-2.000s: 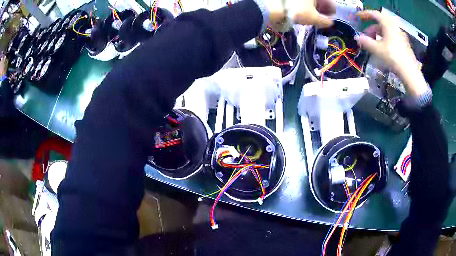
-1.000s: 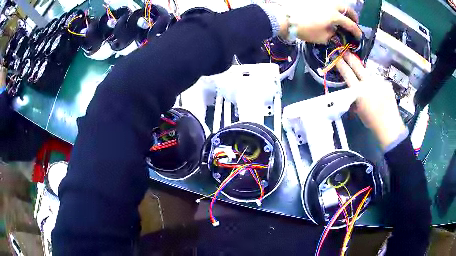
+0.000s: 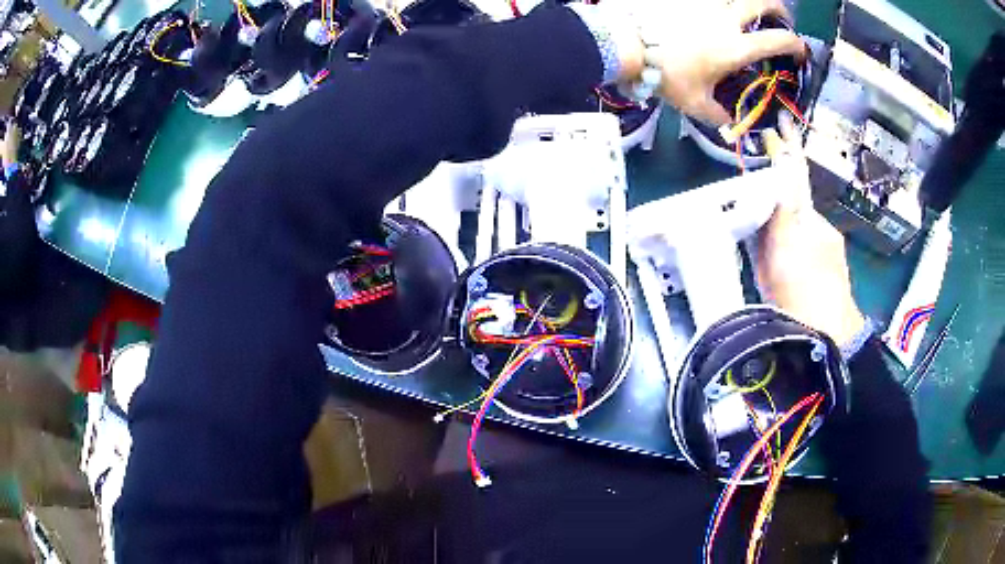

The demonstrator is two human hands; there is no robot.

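A camera housing [image 3: 706, 147] stands at the top right, its black interior facing up, with red, orange and yellow leads [image 3: 756, 101] inside. My left hand [image 3: 705, 64] reaches over it from the left, fingers spread around the cup's rim and touching it. My right hand [image 3: 802, 237] comes from below, its fingertips at the cup's lower right edge beside the leads. Whether the fingers pinch a lead is hidden. Nearer me, another housing [image 3: 674, 413] with leads hanging over the bench edge stands by my right sleeve, its white bracket [image 3: 700, 215] behind it.
Two more open housings [image 3: 626, 342] [image 3: 424, 320] stand at the front centre. A row of black cups [image 3: 289, 55] and dark modules [image 3: 83, 110] lie at the left. A metal box [image 3: 882, 132], a striped tube [image 3: 924, 292] and thin dark tools [image 3: 935, 350] are at the right.
Both hands have come down to the top-right housing from above it. The front-right housing and its bracket have shifted left and turned. The metal box and tube show more fully.
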